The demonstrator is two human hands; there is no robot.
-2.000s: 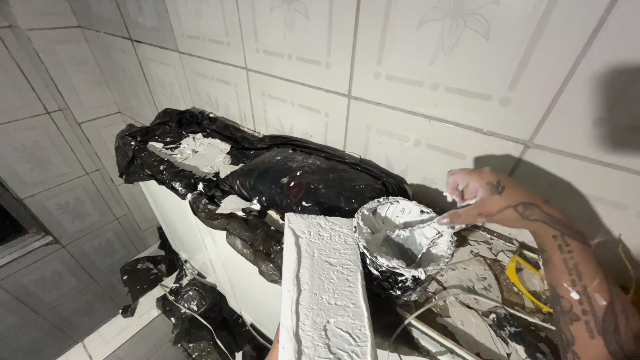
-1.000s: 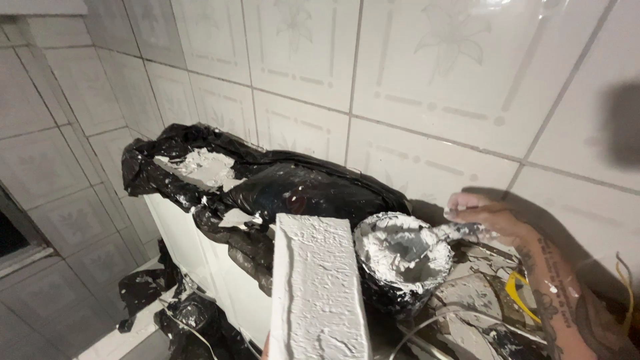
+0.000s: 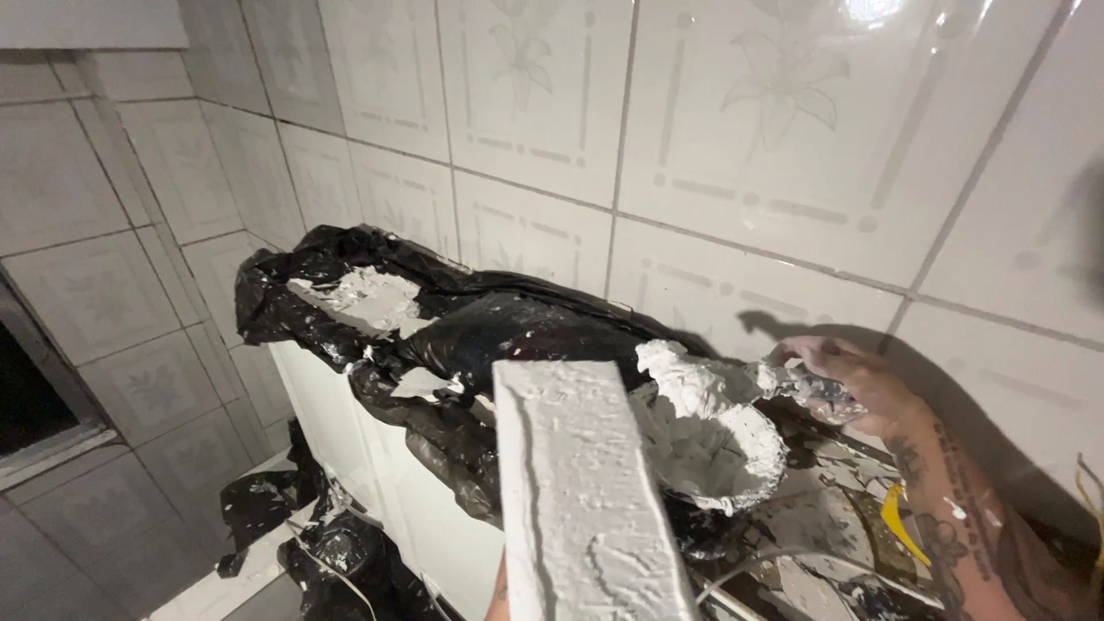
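My right hand (image 3: 849, 379) is closed around the plaster-caked handle of a spatula or trowel (image 3: 798, 388), its tool end carrying a lump of wet white plaster (image 3: 686, 379) just above the rim of a crusted bucket (image 3: 763, 457). More white paste lies inside the bucket. In the lower middle, a long white rectangular piece (image 3: 586, 483), its face coated with ridged plaster, stands beside the bucket. Only a sliver of my left hand or forearm (image 3: 498, 591) shows at this piece's lower left edge; its fingers are hidden behind it.
Black plastic sheeting (image 3: 535, 323) with plaster scraps covers a white cabinet-like surface (image 3: 323, 414) along the tiled wall (image 3: 759, 129). A pale cable (image 3: 793, 556), a yellow object (image 3: 901, 522) and plaster-spattered debris lie at the lower right. More black plastic (image 3: 345, 548) lies lower left.
My right hand has lifted the tool out of the bucket, with a lump of plaster on it. Earlier the tool end was inside the bucket. The coated piece remains beside the bucket.
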